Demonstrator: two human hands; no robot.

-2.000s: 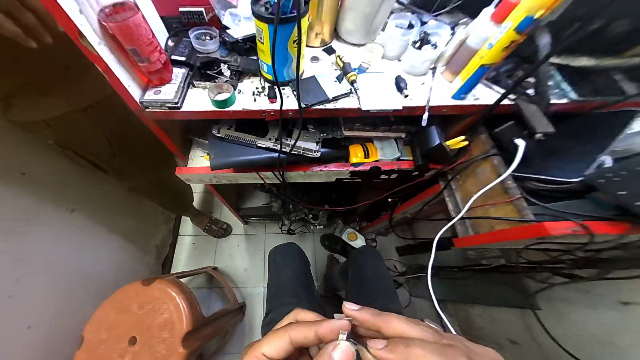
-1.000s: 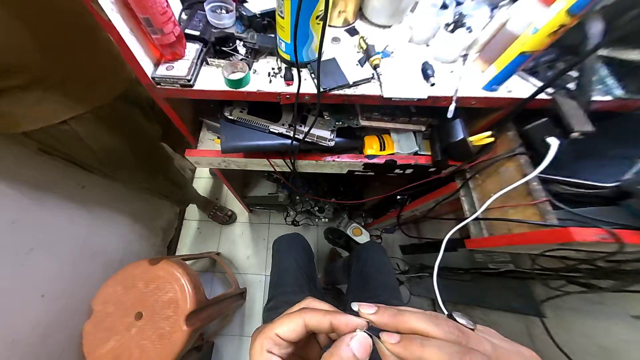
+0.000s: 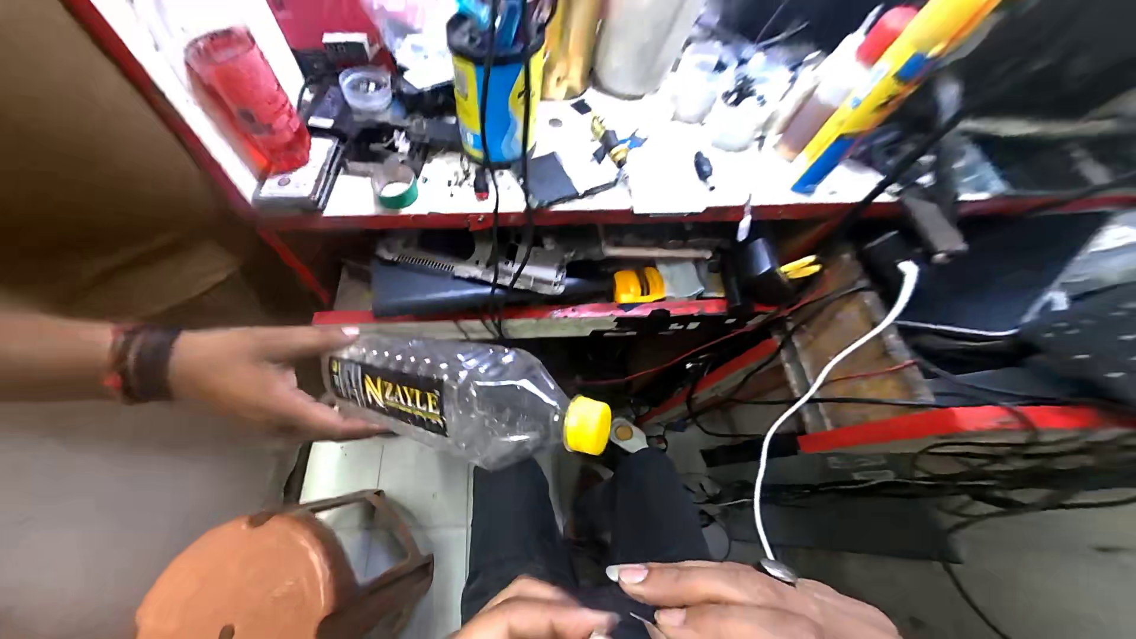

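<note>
My left hand (image 3: 541, 614) and my right hand (image 3: 745, 603) are close together at the bottom edge, above my dark trousers (image 3: 519, 515). A small thin item shows between their fingertips, too blurred to name; which hand grips it I cannot tell. A ring sits on my right hand. Another person's hand (image 3: 240, 377), with dark and red bands on the wrist, holds the base of a clear plastic bottle (image 3: 497, 399) with a yellow cap (image 3: 587, 425). The bottle lies sideways above my knees, apart from my hands.
Ahead stands a cluttered white bench (image 3: 666, 195) with red edges, bearing a blue-yellow can (image 3: 497, 106), a red bottle (image 3: 248, 102) and green tape (image 3: 397, 191). Below is an open drawer (image 3: 532, 324). A white cable (image 3: 803, 395) hangs at right; a brown stool (image 3: 248, 577) stands lower left.
The other person's hand and the clear bottle have come into view from the left. My hands remain low in front of me, with the fingertips now somewhat farther apart.
</note>
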